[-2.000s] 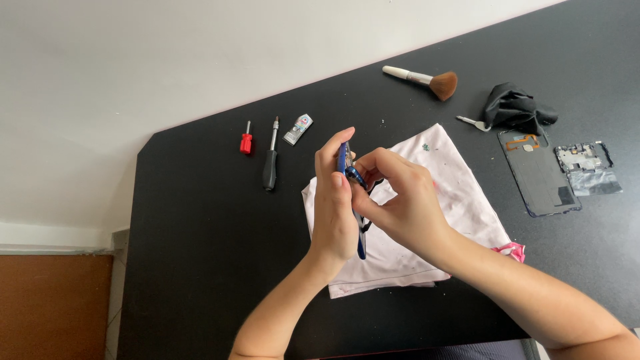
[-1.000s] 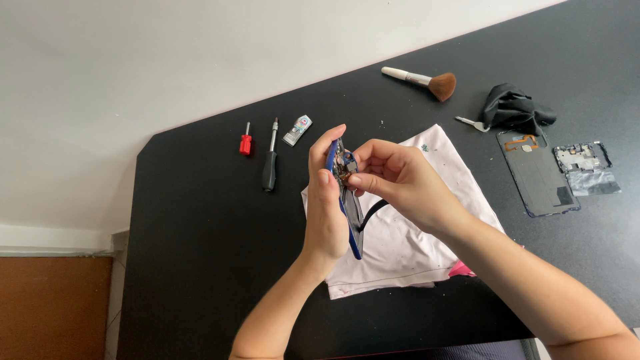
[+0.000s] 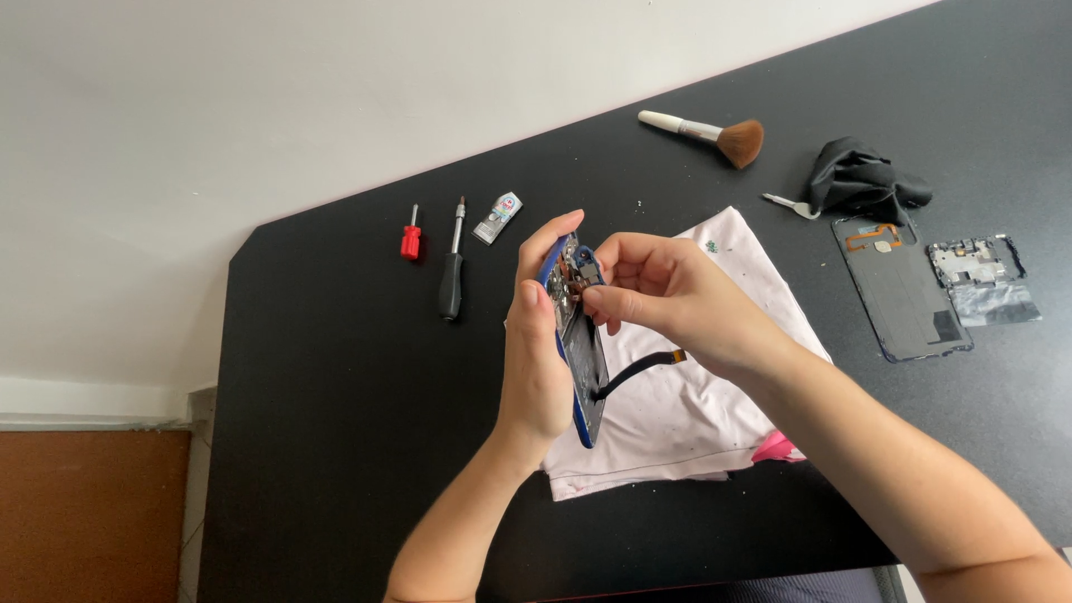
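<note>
My left hand [image 3: 540, 360] grips an opened smartphone [image 3: 586, 368] with a blue frame, tilted on edge above a pale pink cloth [image 3: 670, 427]. Inside the phone its metal and board parts show near the top. A black flex cable [image 3: 641, 368] with a gold-coloured end sticks out from its lower part. The thumb and fingers of my right hand [image 3: 662, 285] pinch a small circuit board [image 3: 586, 270] with a blue edge at the phone's upper end. Whether the board is wholly detached from the phone cannot be told.
A red screwdriver [image 3: 410, 241], a black-handled screwdriver [image 3: 450, 280] and a small packet [image 3: 498, 218] lie left. Behind is a brush [image 3: 712, 134]. At right are a black cloth [image 3: 863, 180], a small pointed tool [image 3: 791, 205], a phone back cover [image 3: 904, 293] and a phone inner plate [image 3: 976, 264].
The phone's inner side has turned more into view. The small board at my right fingertips now stands out from the phone's upper end, and the black flex cable points farther right.
</note>
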